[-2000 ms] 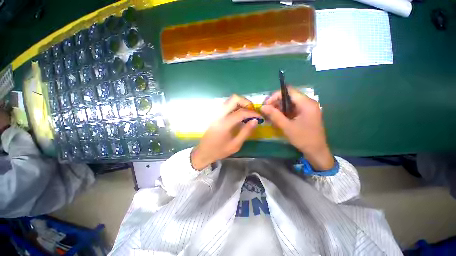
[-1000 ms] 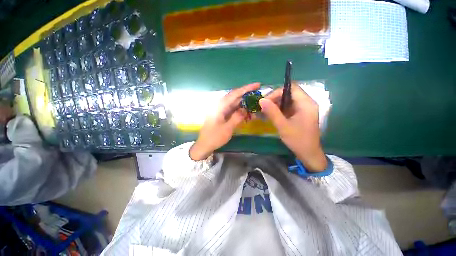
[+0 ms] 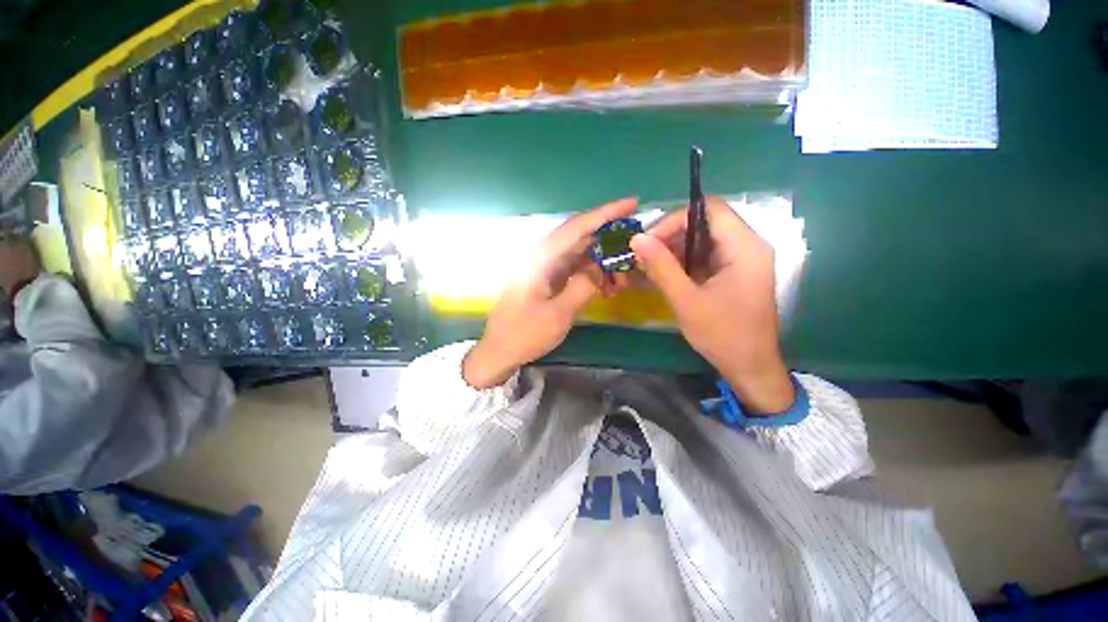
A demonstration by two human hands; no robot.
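Note:
A small round module (image 3: 617, 243), dark green with a blue edge, is held between the fingertips of both hands above the liner. My left hand (image 3: 542, 292) grips its left side. My right hand (image 3: 717, 286) touches its right side with thumb and fingertips and also holds dark slim tweezers (image 3: 696, 207), upright in the hand. The white liner sheet (image 3: 468, 249) with yellow areas (image 3: 626, 309) lies under both hands and is partly hidden and glaring. The module's underside is hidden.
A clear blister tray (image 3: 249, 219) with round parts stands at left, a pale yellow sheet (image 3: 91, 225) beside it. Beyond the liner lie an amber stack (image 3: 595, 55), a white gridded sheet (image 3: 897, 75) and a white roll (image 3: 1018, 12). Another person's sleeve (image 3: 91, 383) shows at far left.
The module was edge-on and dark at first; it has been turned so its green face shows. The tweezers have become more upright. The bench view has shifted slightly.

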